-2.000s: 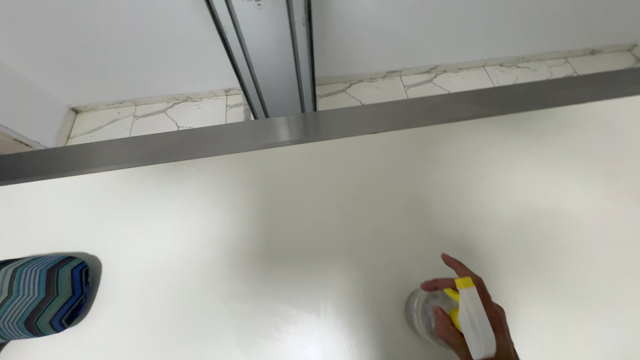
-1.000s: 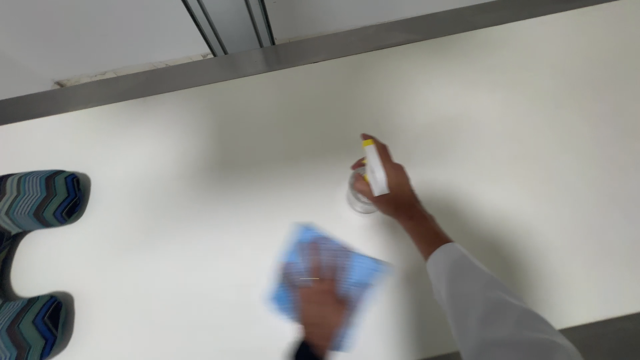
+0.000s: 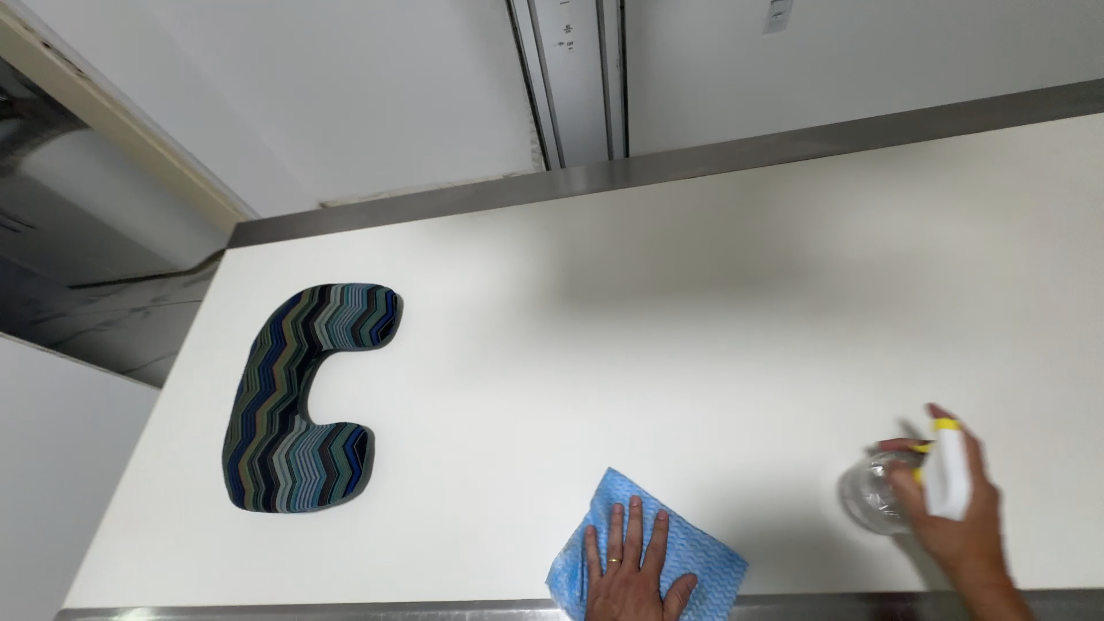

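My left hand [image 3: 631,565] lies flat, fingers spread, on a blue patterned cleaning cloth [image 3: 703,561] at the near edge of the white tabletop [image 3: 517,362]. A ring is on one of its fingers. At the right, my right hand [image 3: 957,509] grips the white and yellow trigger head of a clear spray bottle [image 3: 871,493]. Part of the bottle is hidden behind the fingers. A U-shaped neck pillow [image 3: 272,397] with a zigzag pattern rests on the left part of the tabletop, apart from both hands.
Grey edging [image 3: 673,168] runs along the far side of the tabletop, and a metal strip [image 3: 345,611] along the near side. Beyond the far edge stand a white wall and a metal channel [image 3: 573,86]. A doorway frame [image 3: 129,112] is at the upper left.
My left hand and the blue cloth, seen blurred a second ago, are now at the near edge. The spray bottle is farther right of the cloth. The view has shifted to show the whole neck pillow.
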